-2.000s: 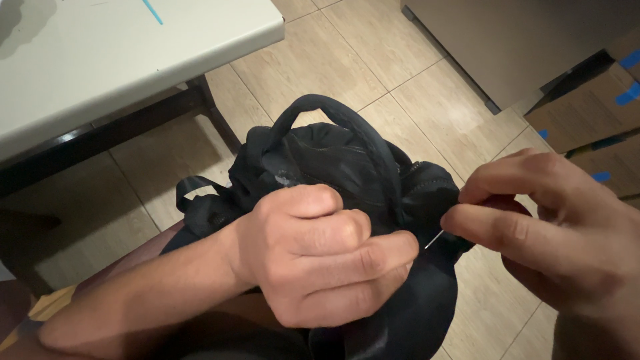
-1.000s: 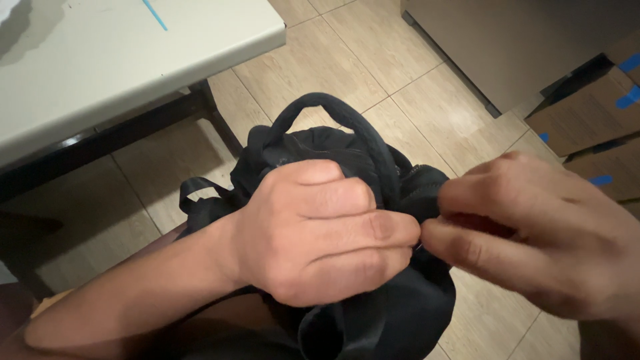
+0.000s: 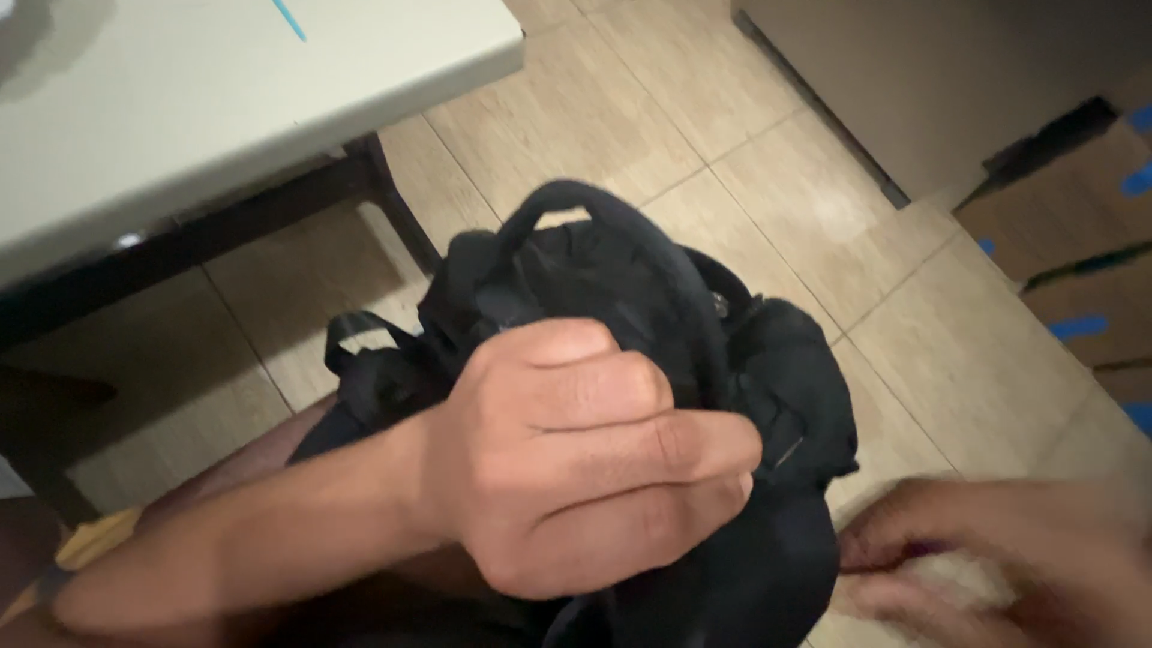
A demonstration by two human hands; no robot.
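Observation:
A black fabric bag (image 3: 612,297) with a padded loop handle lies over my lap. My left hand (image 3: 603,459) is closed on the bag's fabric near its middle, knuckles up. Just beyond its fingertips a thin needle-like sliver (image 3: 788,451) shows against the black cloth. At the lower right my right hand (image 3: 972,558), blurred, is off the bag with thumb and fingers brought near one another; whether it holds something is too blurred to tell.
A white table (image 3: 360,99) with a blue strip on top stands at the upper left, its dark frame beneath. Cardboard boxes (image 3: 1062,207) with blue tape are at the right, beside a grey-brown panel (image 3: 900,81). Tiled floor (image 3: 720,216) lies around the bag.
My right hand has moved away from my left fingertips, toward the lower right. My left hand keeps its grip on the bag. The view has shifted slightly.

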